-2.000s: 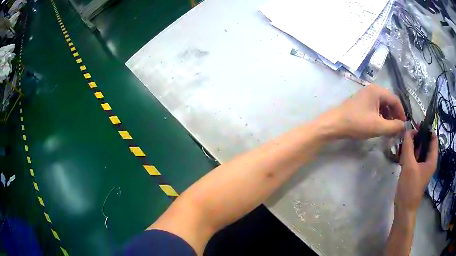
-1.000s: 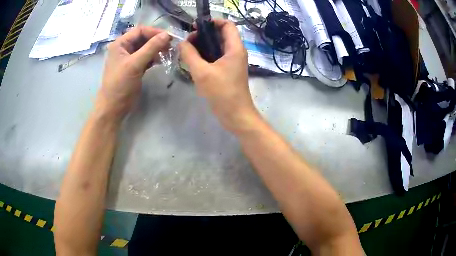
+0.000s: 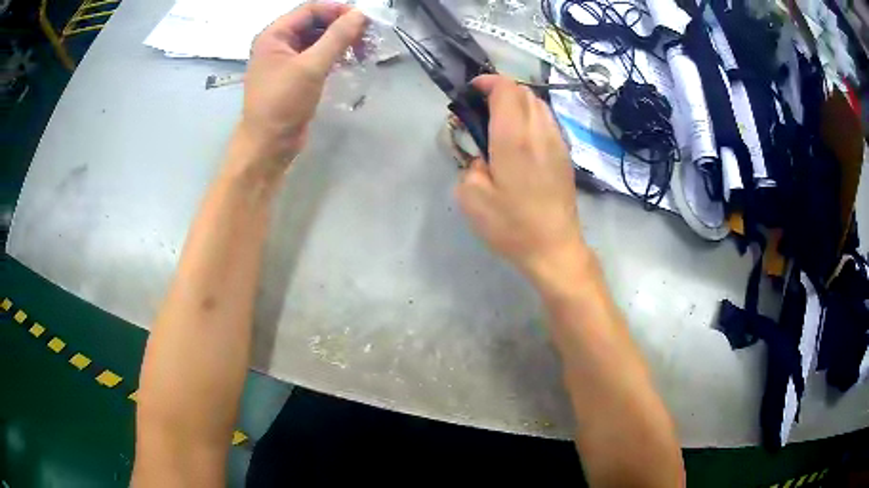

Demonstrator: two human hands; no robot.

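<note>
My right hand (image 3: 519, 157) is closed around the black handles of the needle-nose pliers (image 3: 432, 63), whose grey jaws point up and left. My left hand (image 3: 297, 71) is to the left of the jaws, with thumb and fingertips pinched together at the top of the view. A small clear plastic bag (image 3: 379, 13) shows at those fingertips; its outline is hard to see. The pliers' tips are a little right of my left fingertips, apart from them. Large dark shears (image 3: 457, 36) lie behind the pliers, partly hidden by them and my right hand.
Paper sheets (image 3: 205, 29) lie at the back left. Tangled black cord (image 3: 640, 112) lies over papers at the right, beside a white tape roll (image 3: 698, 205). Navy and white fabric (image 3: 796, 219) is heaped at the far right. Loose trimmings (image 3: 331, 351) are near the front edge.
The view has swung right from the floor side to the table. My right hand has moved away from my left, and the pliers' jaws now show, pointing towards my left fingertips.
</note>
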